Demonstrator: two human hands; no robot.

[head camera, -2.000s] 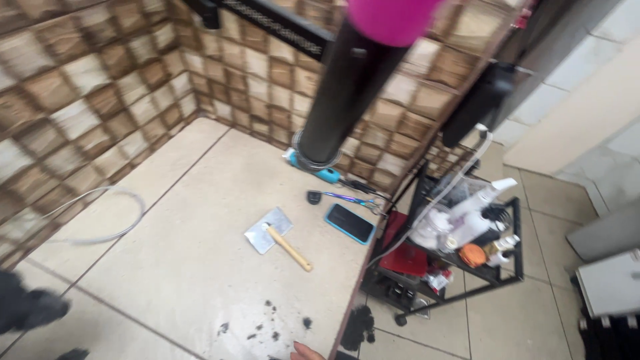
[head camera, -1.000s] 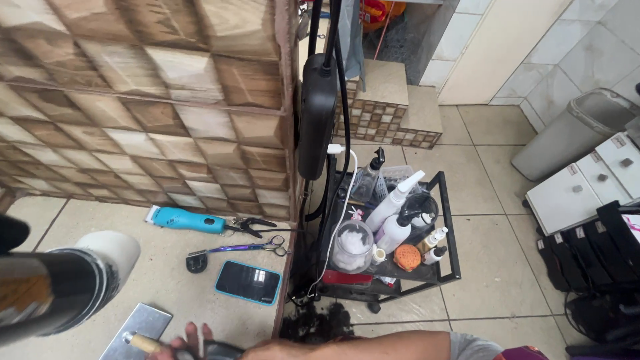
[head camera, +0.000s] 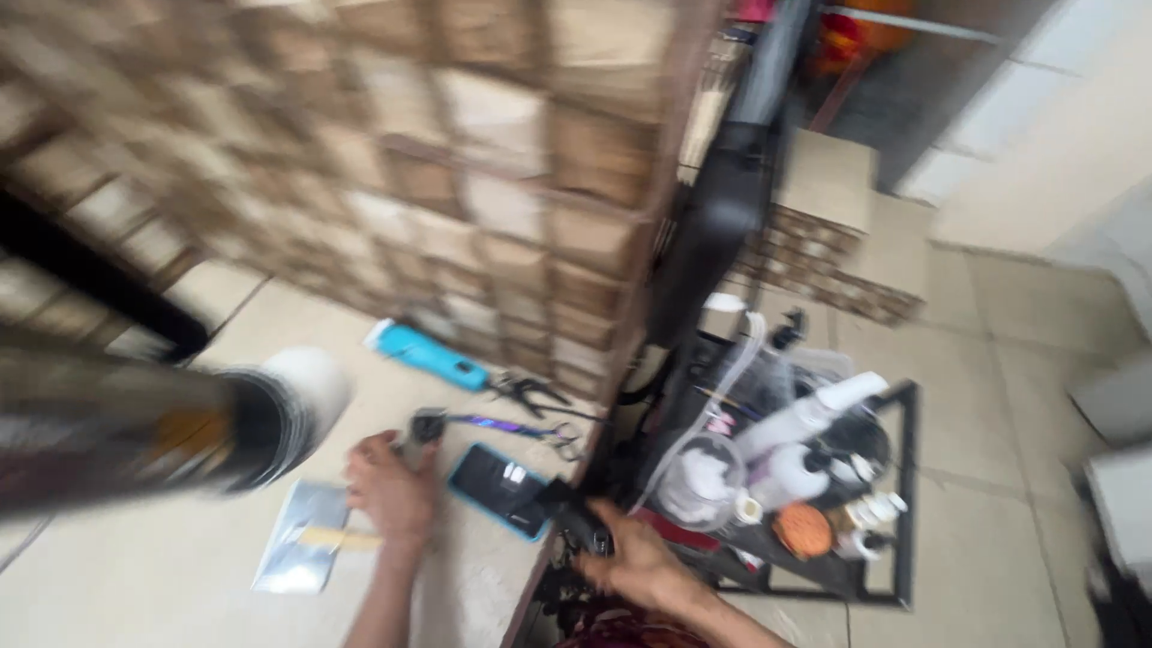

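My left hand (head camera: 391, 490) is over the pale tiled counter, thumb and fingers apart beside a small black object (head camera: 427, 423); blur hides whether they touch it. My right hand (head camera: 630, 553) grips a black hair clipper (head camera: 580, 522) at the counter's edge, near a phone with a blue case (head camera: 499, 490). Scissors with an iridescent finish (head camera: 504, 425) lie beyond the phone. Behind them is a blue hair clipper (head camera: 432, 355), beside black clips (head camera: 531, 391). A flat metal plate (head camera: 301, 540) with a wooden handle (head camera: 337, 538) lies left of my left forearm.
A large dark cylinder (head camera: 117, 432) with a pale end blocks the left foreground. A tiled wall (head camera: 486, 216) rises behind the counter. At right stands a black cart (head camera: 904, 504) with bottles, an orange object (head camera: 803, 529), a clear tub (head camera: 697, 481) and a white cable (head camera: 711, 423).
My left hand has moved from beside the wooden handle toward the small black object. My right hand has come into view with the black clipper. The view has turned.
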